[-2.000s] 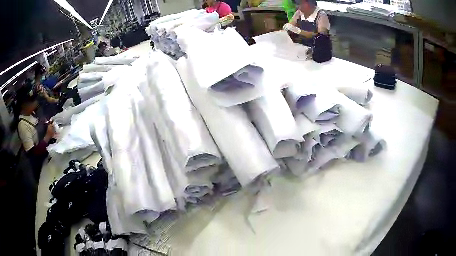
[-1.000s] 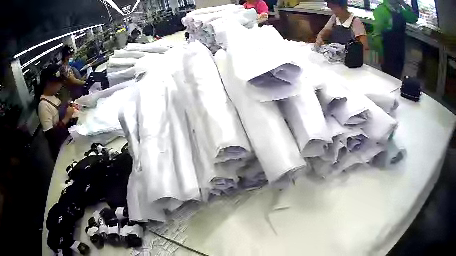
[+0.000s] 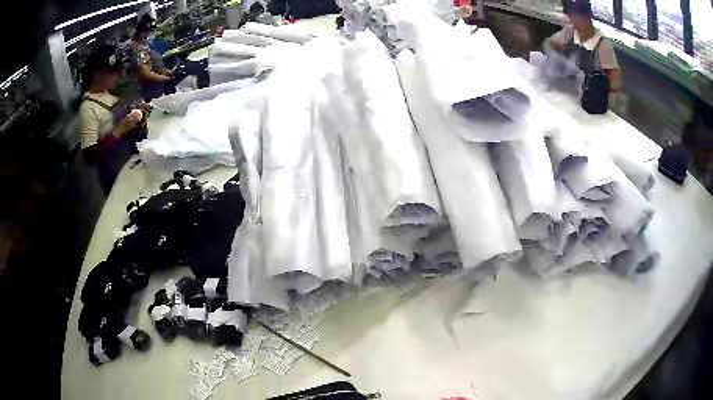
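Note:
A black item with a zipper [image 3: 324,391], which looks like a bag, shows only its top edge at the bottom edge of the picture. A small red patch beside it at the bottom edge is too cut off to name. Neither of my hands can be made out. A big pile of rolled white stuffing paper [image 3: 375,156] lies behind. Small white printed packets [image 3: 274,351] are scattered mid-table, with a thin dark stick [image 3: 303,348] beside them.
Black bundles with white bands [image 3: 199,312] and a heap of black items [image 3: 172,234] lie at left. Two black bags stand at right, one nearer [image 3: 673,162], one farther [image 3: 596,92]. People stand left and back right around the cream-white table [image 3: 547,344].
The view has shifted, so the pile sits further right and higher. The black zipped item and the red patch have come into view at the bottom. The person in green is out of view.

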